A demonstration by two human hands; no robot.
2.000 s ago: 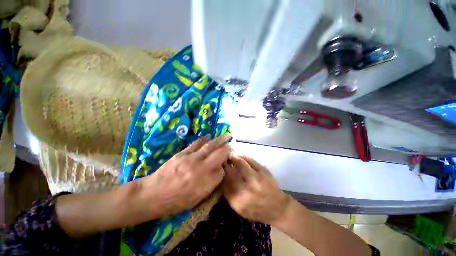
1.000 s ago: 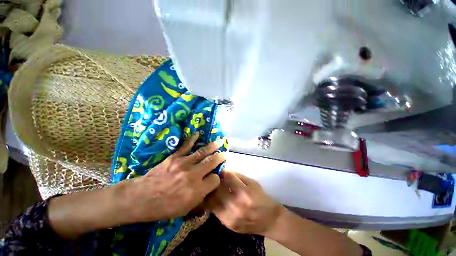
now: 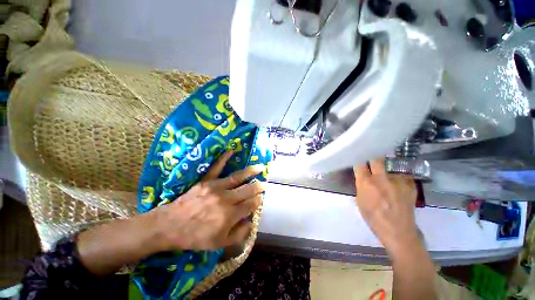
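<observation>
The teal lining (image 3: 190,143) with yellow-green flowers and white swirls lies along the opening of the beige straw bag (image 3: 88,129). Its right edge meets the bright glow by the presser foot (image 3: 284,142). My left hand (image 3: 205,214) lies on the lining with spread fingers, fingertips at the edge beside the foot, holding the cloth against the table; its underside is hidden. My right hand (image 3: 384,202) is away from the bag, reaching under the machine head (image 3: 293,64). Its fingertips are hidden behind the metal tension knob (image 3: 409,167), so its grip cannot be seen.
A bit of red handle (image 3: 419,194) shows right of my right hand. A small dark and red item (image 3: 493,212) lies at the table's right end. The table's grey front edge (image 3: 340,251) curves below. Beige pieces (image 3: 35,35) are heaped at the far left.
My right hand has left the lining edge beside my left hand and moved right, under the machine head. My left hand stays on the lining. The camera view has shifted around the machine head.
</observation>
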